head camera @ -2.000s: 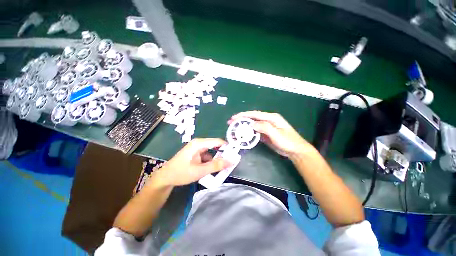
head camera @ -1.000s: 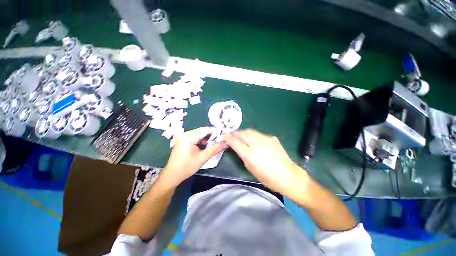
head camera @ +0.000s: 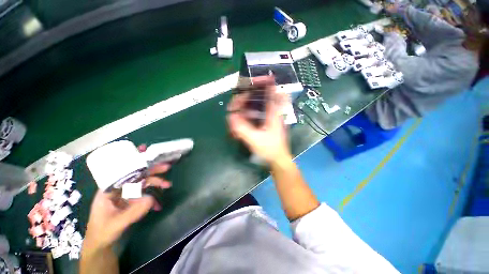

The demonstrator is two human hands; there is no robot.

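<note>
My left hand (head camera: pixel 119 215) holds a white fan body (head camera: pixel 113 162) at the left, its round part towards the left and its flat handle pointing right. A small white square piece (head camera: pixel 132 190) shows by its ring end. My right hand (head camera: pixel 265 126), blurred, is raised in front of the screw feeder, with its fingers around a dark object that looks like the electric screwdriver (head camera: pixel 257 103). The screwdriver's tip cannot be made out. The silver and black screw feeder (head camera: pixel 279 72) stands just beyond my right hand.
A heap of white and pinkish inserts (head camera: pixel 55 208) lies at the left, with the dark parts tray (head camera: pixel 36 263) below. Small green boards (head camera: pixel 308 74) lie beside the feeder. White housings (head camera: pixel 356 53) lie near a coworker's grey sleeve (head camera: pixel 429 69). More fan bodies (head camera: pixel 224 47) stand beyond the white strip.
The view has swung right. My right hand has left the fan body and closed around the dark screwdriver. My left hand alone holds the fan body, now turned with its handle rightward.
</note>
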